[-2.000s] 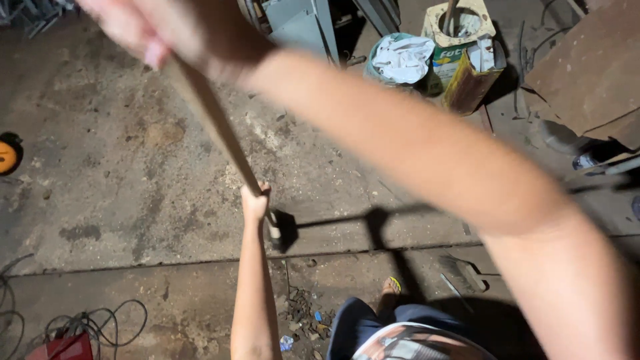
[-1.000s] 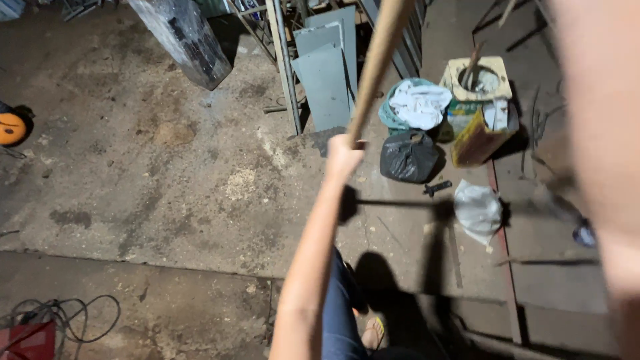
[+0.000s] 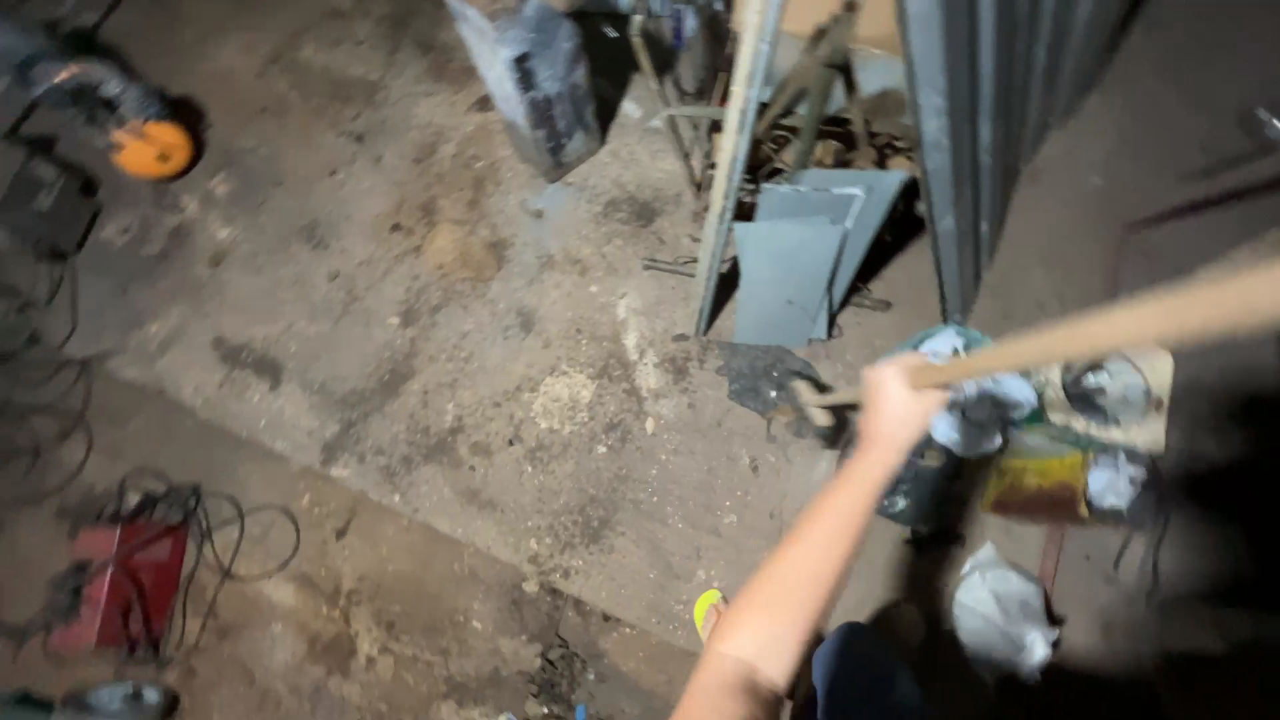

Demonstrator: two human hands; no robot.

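My left hand is closed around a long wooden handle near its lower end, right of the middle of the view. The handle runs up to the right and leaves the frame, blurred near the edge. Below my hand its short end points left, beside a dark patch on the concrete floor; the tool's head cannot be made out clearly. Behind my hand are a tub with white crumpled material and a square tin with a round opening. My right hand is out of view.
Grey metal sheets lean between upright metal profiles. A plastic-wrapped block stands farther back. At left are an orange wheel and a red machine with loose cables. A white bag lies at lower right.
The right hand, seen on the handle's upper part two seconds ago, has left the view. The handle has swung over and now slants to the right. The view has shifted.
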